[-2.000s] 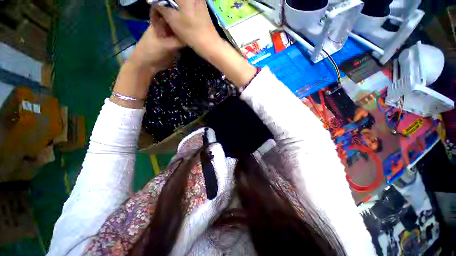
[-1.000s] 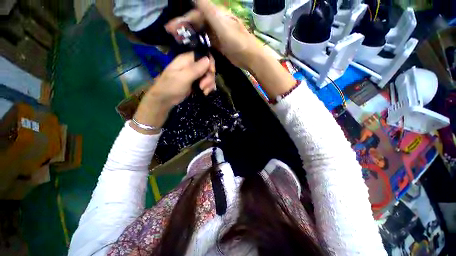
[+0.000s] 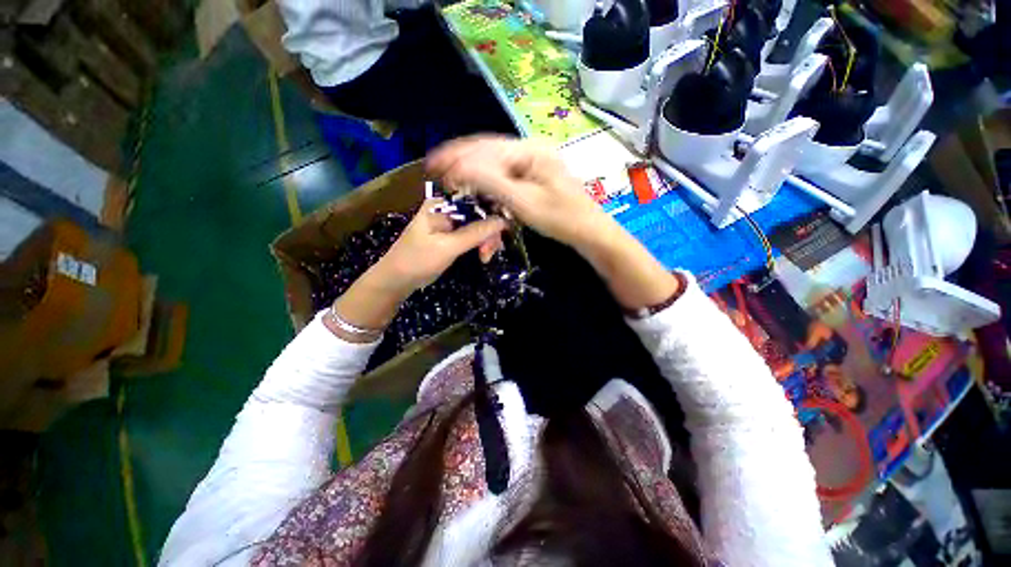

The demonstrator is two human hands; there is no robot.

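My left hand [image 3: 435,250] is shut on a small bunch of dark connector cables [image 3: 463,206] with white plug ends, above the open carton [image 3: 290,277]. My right hand [image 3: 526,186] is just above and beside the bunch, its fingers stretched toward the left and blurred; whether it grips a cable cannot be told. More dark cables with white ends [image 3: 383,332] fill the carton below, and some hang at its right side near my lap.
White housings with glossy black heads [image 3: 704,122] stand in rows on the bench at the upper right. One white unit [image 3: 929,260] lies at the right, near red wires [image 3: 831,454]. Another person's sleeve [image 3: 333,39] is at the top. Cartons [image 3: 61,294] stand at the left.
Both hands have come down and closer together over the carton. The cable bunch, blurred a second ago, is now in my left hand. The carton and bench show more fully.
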